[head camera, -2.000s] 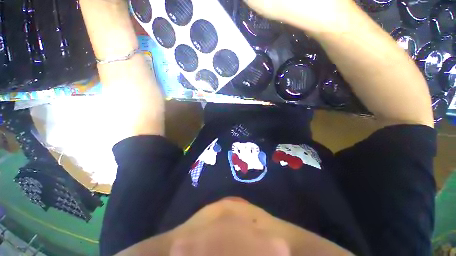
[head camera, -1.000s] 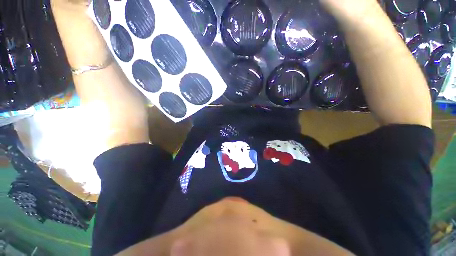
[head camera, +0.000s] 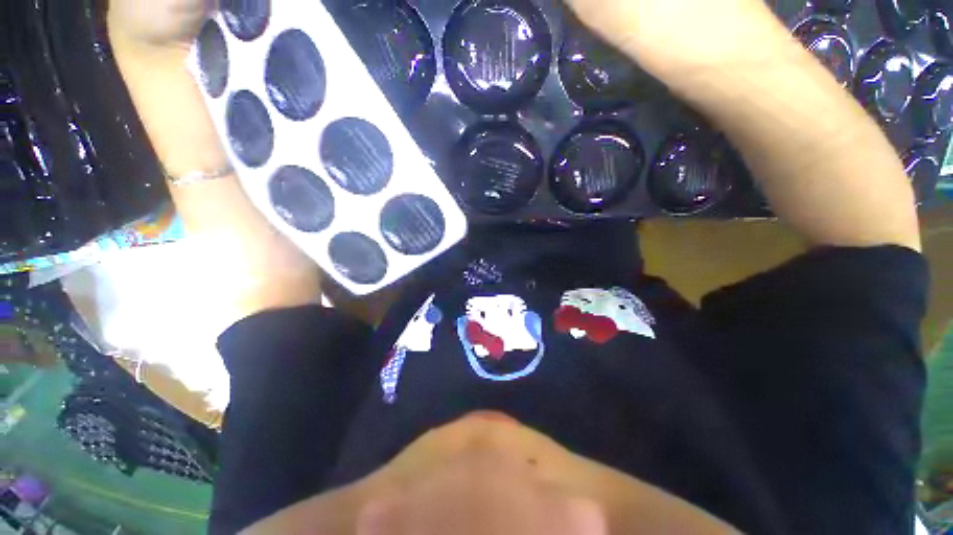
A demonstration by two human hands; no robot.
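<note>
My left hand point(head camera: 165, 19), bare and cut off by the top edge, holds a white label sheet point(head camera: 345, 222) by its upper left part. The sheet slants down to the right with rows of round black labels. It hangs over the near edge of a black tray point(head camera: 653, 105). Round glossy black lids point(head camera: 597, 165) sit in the tray's pockets, several with fine pale print. My right forearm reaches over the tray; the hand is beyond the top edge.
Dark ridged glossy stacked trays point(head camera: 63, 115) stand at the left. A brown scrap carton point(head camera: 180, 378) with bright white material is below them, beside dark mesh-like trays point(head camera: 131, 434) over the green floor. More glossy black pieces point(head camera: 886, 78) lie at the right.
The label sheet and my left hand have moved left and towards me. My right forearm swung right, then back left; its hand has left the picture.
</note>
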